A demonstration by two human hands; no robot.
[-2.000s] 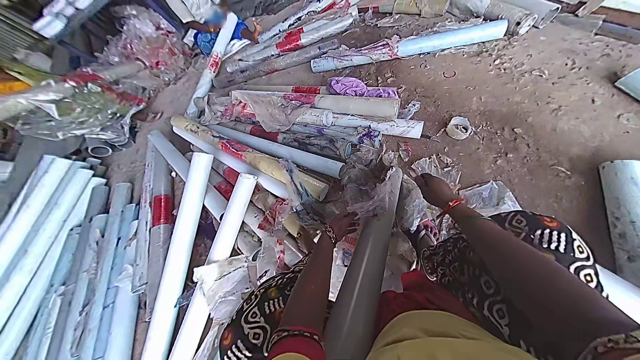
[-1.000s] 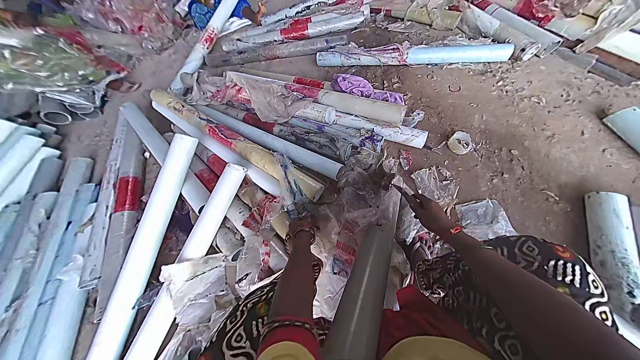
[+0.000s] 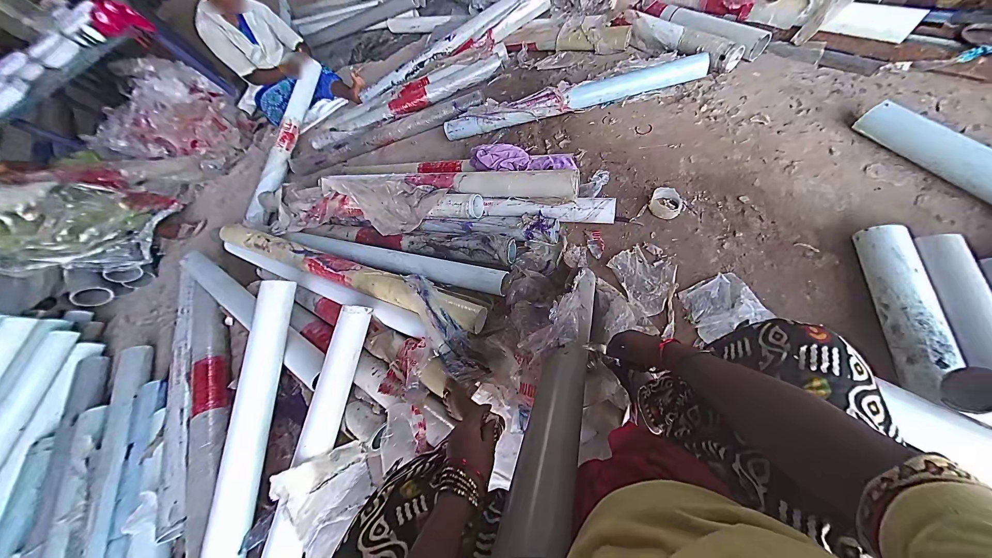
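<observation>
A grey plastic pipe points away from my lap, between my two arms. Crumpled clear plastic film with red print lies around its far end. My left hand, bangles at the wrist, is left of the pipe beside bunched film; its fingers are partly hidden and its hold is unclear. To the right of the pipe, my right hand has its fingers curled near the film, and whether they grip it cannot be made out. Just beyond my left hand lies a cream pipe in red-marked wrapping.
White pipes and a stack of pale pipes lie at left. More wrapped pipes spread ahead; a tape roll sits on bare soil. Stained pipes lie at right. A person sits at the upper left, holding a pipe.
My left hand has drawn back toward me from the film near the pipe's far end. My right hand has also moved slightly back. The view has shifted, showing more of the seated person.
</observation>
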